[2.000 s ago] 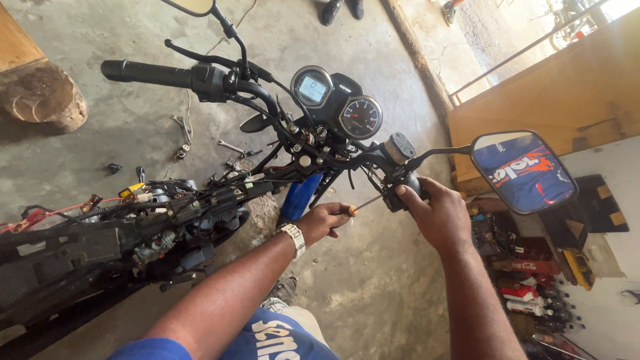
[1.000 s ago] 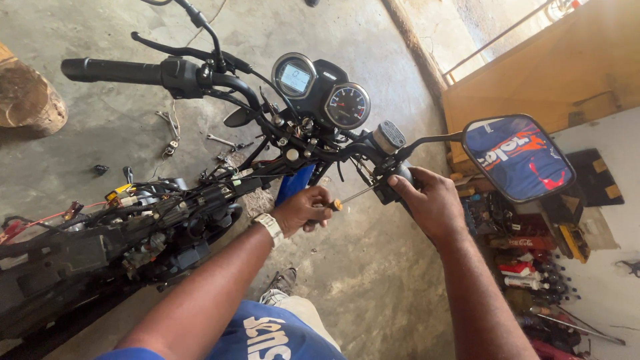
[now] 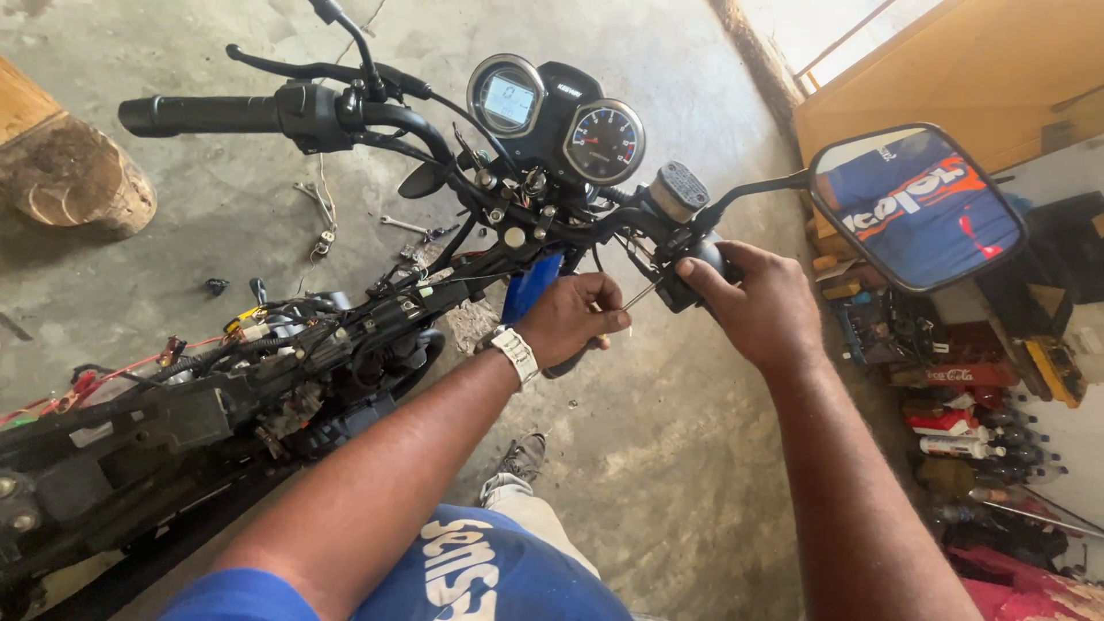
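My left hand (image 3: 576, 319) holds a screwdriver (image 3: 642, 296); its thin metal shaft points up and right to the underside of the switch housing on the right handlebar. My right hand (image 3: 755, 297) is closed around that black switch housing (image 3: 681, 291) and the grip, thumb on top; much of both is hidden under the fingers. Just above sits the brake fluid reservoir (image 3: 681, 190). The motorcycle's instrument cluster (image 3: 561, 121), with a lit display and a dial, is at upper centre, and the left handlebar grip (image 3: 203, 116) extends to the upper left.
A mirror (image 3: 918, 207) sticks out right of my right hand. The stripped motorcycle frame with exposed wiring (image 3: 285, 341) lies to the left. Wrenches (image 3: 405, 226) rest on the concrete floor, near a wooden log (image 3: 78, 185). Bottles (image 3: 962, 446) and a red crate (image 3: 957, 371) stand at right.
My left hand's grip on the screwdriver has shifted: its yellowish part, seen beyond the fingers earlier, is now hidden. My right hand stays at the switch housing.
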